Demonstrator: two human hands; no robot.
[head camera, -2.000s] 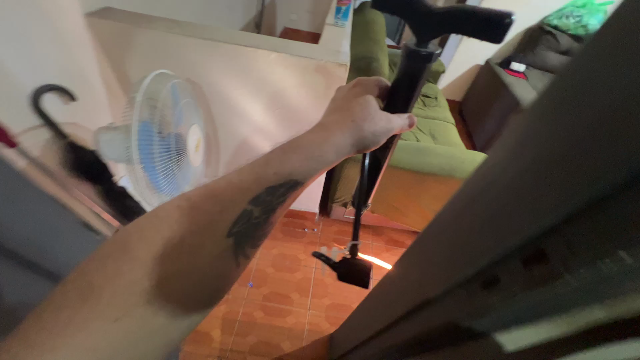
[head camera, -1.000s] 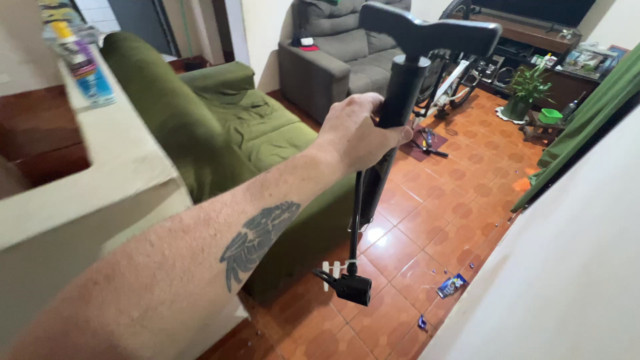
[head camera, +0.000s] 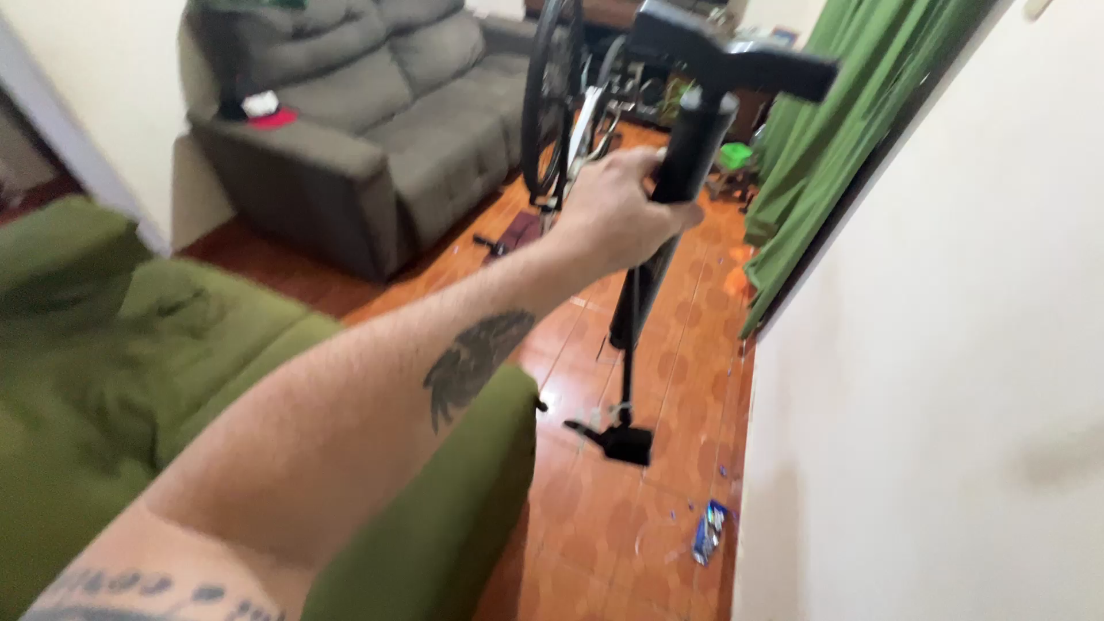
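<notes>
My left hand (head camera: 617, 207) grips the barrel of a black bicycle floor pump (head camera: 694, 147) just below its T-shaped handle. The pump is held in the air, tilted slightly. Its thin black hose hangs beside the barrel and ends in a black valve head (head camera: 628, 443) with a lever, above the tiled floor. Behind the hand, a bicycle (head camera: 586, 121) with a white frame part stands near the grey sofa, partly hidden by the hand and pump. My right hand is out of the frame.
A green-covered sofa (head camera: 198, 345) is at left, a grey sofa (head camera: 345, 155) behind it with a cap (head camera: 266, 110) on its arm. A green curtain (head camera: 793, 147) and white wall (head camera: 931, 362) border the right. A blue wrapper (head camera: 710, 532) lies on the floor.
The view has swung far from the fan and low wall toward the sofas, bicycle and curtain. My left hand has kept its hold on the pump throughout.
</notes>
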